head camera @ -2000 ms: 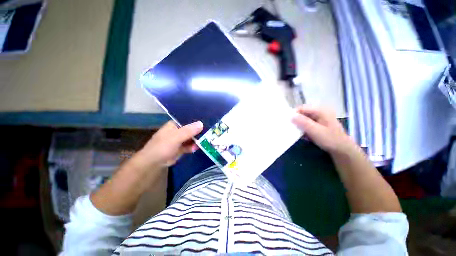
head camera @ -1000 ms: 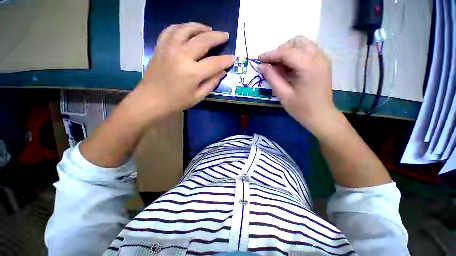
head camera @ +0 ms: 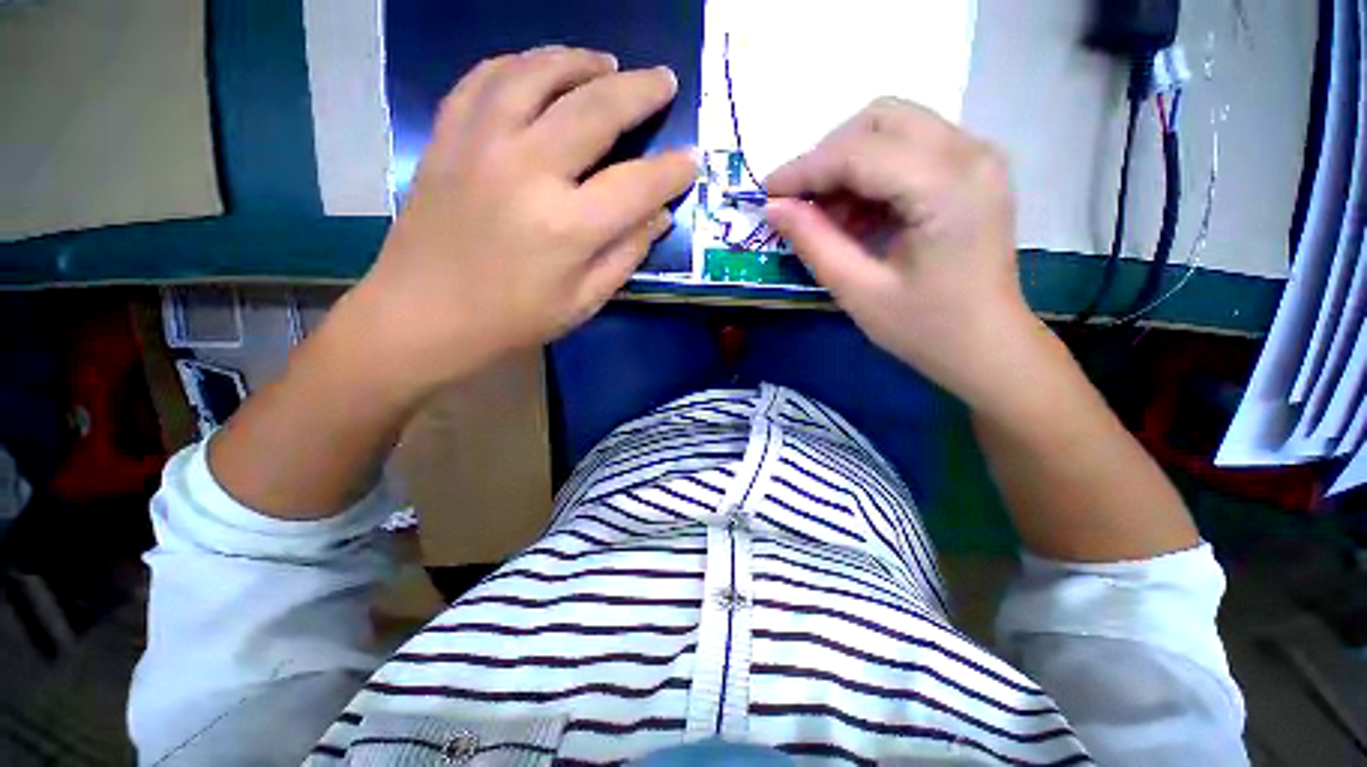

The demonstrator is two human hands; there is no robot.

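Observation:
A flat unit lies on the pale work mat, with a dark panel [head camera: 543,33] on its left half and a white half [head camera: 840,53] on its right. A small green circuit board [head camera: 745,267] sits at its near edge, with another small green part [head camera: 726,165] just above. My right hand [head camera: 915,225] pinches thin dark lead wires [head camera: 733,90] between thumb and fingertips beside the boards. My left hand [head camera: 525,210] rests over the dark panel, fingers spread, its index fingertip at the boards' left side. Whether it presses on anything is hard to tell.
The soldering gun's black end [head camera: 1135,21], cut off by the top edge, and its cord [head camera: 1121,195] are on the mat [head camera: 1034,165] at right. Stacked white-edged units [head camera: 1319,330] stand at far right. A cardboard sheet [head camera: 98,120] lies at far left. Boxes are below the bench.
The unit, tilted in both hands two seconds ago, now lies flat on the mat. Over the last second, my right hand has moved slightly down at the wires; my left hand stays over the panel.

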